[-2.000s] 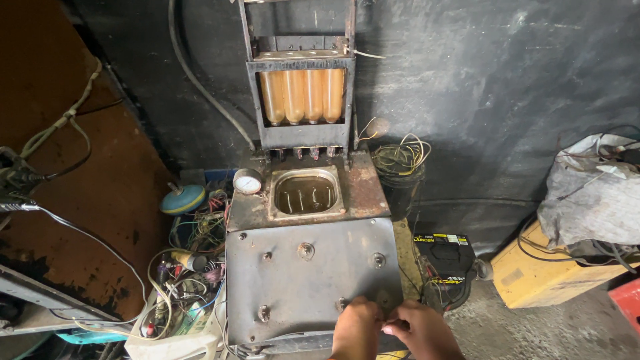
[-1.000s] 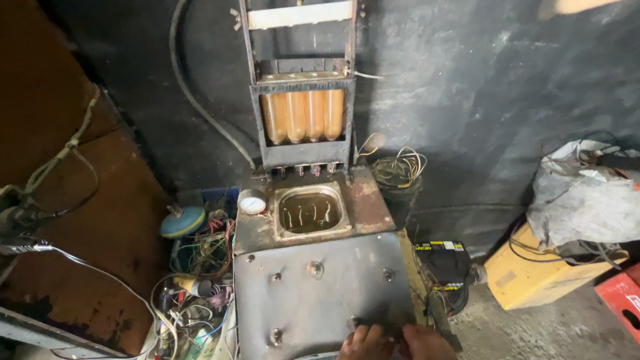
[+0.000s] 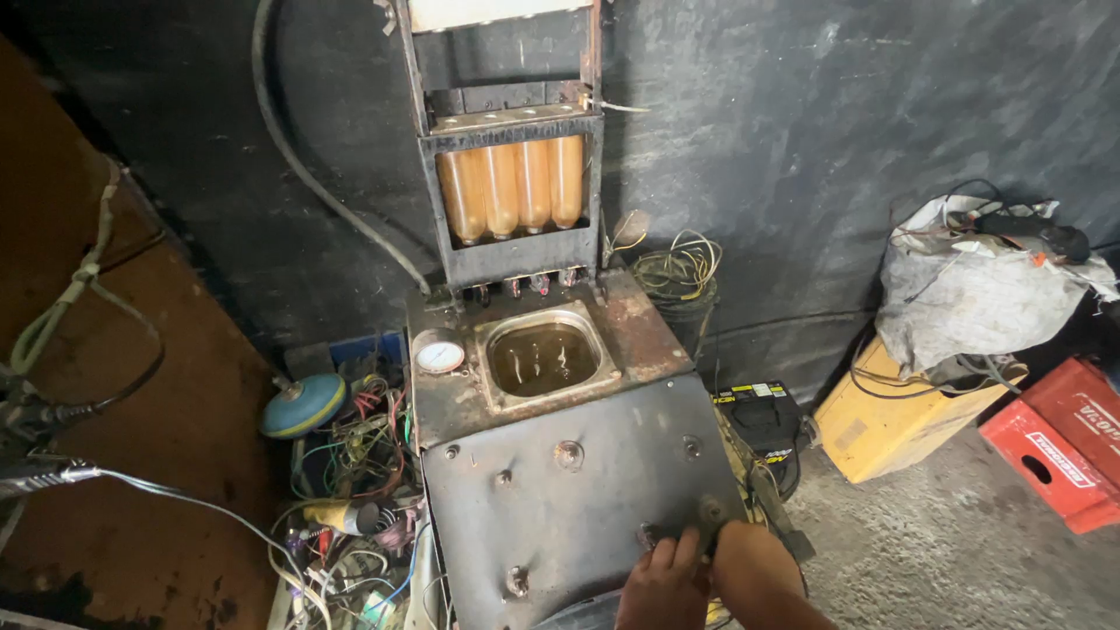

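Observation:
My left hand (image 3: 665, 582) lies on the lower right part of a dark sloping metal panel (image 3: 560, 499), its fingers near a small knob. My right hand (image 3: 757, 564) is close beside it at the panel's right edge, below a round fitting (image 3: 713, 509). What the fingertips touch is hidden. Above the panel, a square metal basin (image 3: 544, 359) holds murky liquid, with a round pressure gauge (image 3: 439, 355) to its left. Several clear tubes of orange-brown liquid (image 3: 500, 192) stand in the upright metal frame (image 3: 516, 255) behind it.
Tangled wires (image 3: 367, 437) and a blue disc-shaped object (image 3: 304, 406) lie left of the machine. On the right are a black battery (image 3: 759, 424), a yellow box (image 3: 892, 420) under a grey-white sack (image 3: 980, 289), and a red crate (image 3: 1050, 464). Coiled wire (image 3: 678, 271) sits by the wall.
Both hands remain at the panel's lower right. The view has shifted slightly. No object has plainly moved.

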